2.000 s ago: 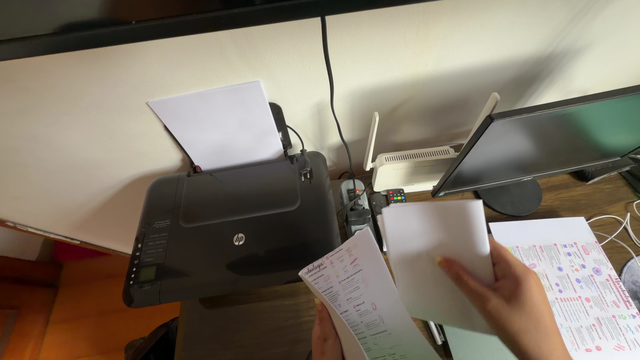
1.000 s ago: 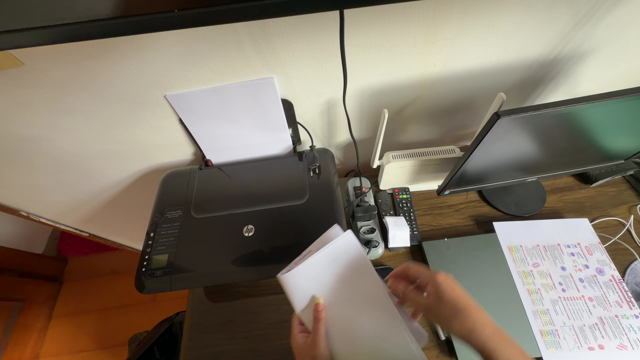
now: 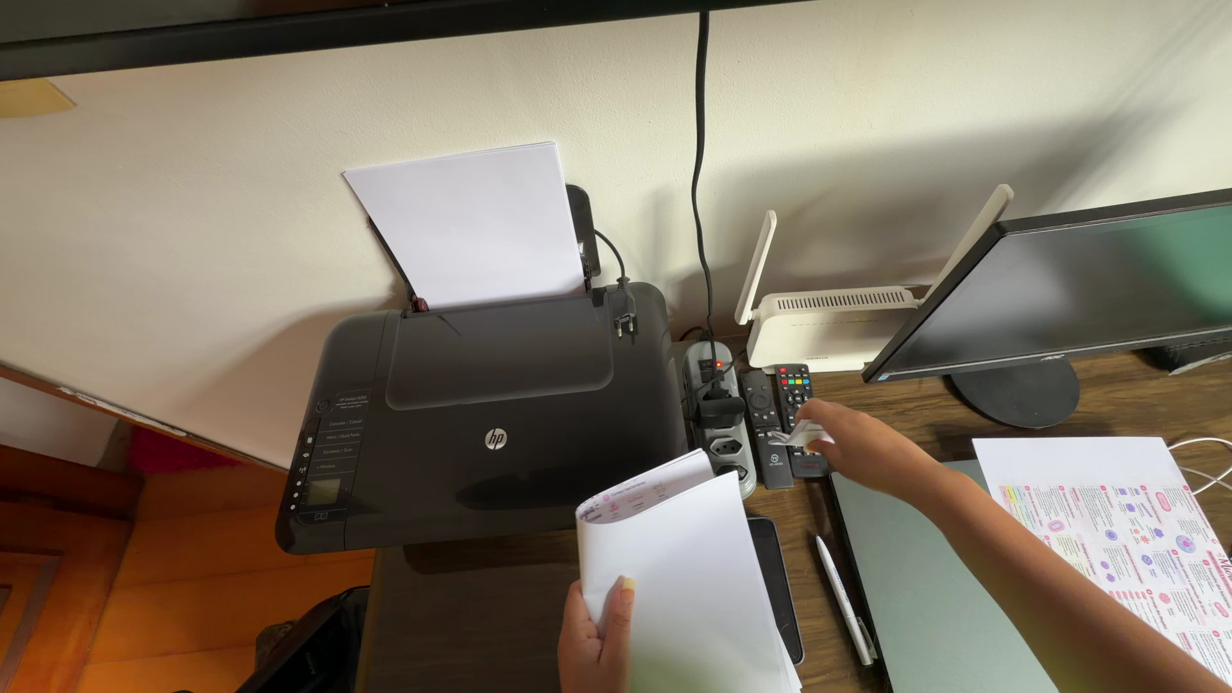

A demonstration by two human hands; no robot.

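Note:
My left hand point(image 3: 599, 626) holds folded sheets of paper point(image 3: 679, 577), blank side outward, with colored print showing inside the fold. To the right, my right hand point(image 3: 818, 433) pinches a small piece of white paper point(image 3: 801, 435) over two remote controls point(image 3: 758, 399). Left of the remotes lies a grey power strip point(image 3: 729, 448) with plugs in it. A black HP printer point(image 3: 496, 385) stands at the left with white paper point(image 3: 472, 226) upright in its rear feed. Partly behind the folded sheets is a dark smartphone point(image 3: 773, 577), and a white pen point(image 3: 844, 602) lies beside it.
A white router point(image 3: 833, 327) with antennas stands against the wall. At the right are a monitor point(image 3: 1068, 289), a grey-green laptop point(image 3: 924, 577) with its lid down and a printed sheet point(image 3: 1126, 558) partly over it. A black cable point(image 3: 700, 173) hangs down the wall.
The sheets, earlier apart in both hands, are now folded in my left hand. My right hand has let go of them and has picked up the small white paper that lay on the remotes.

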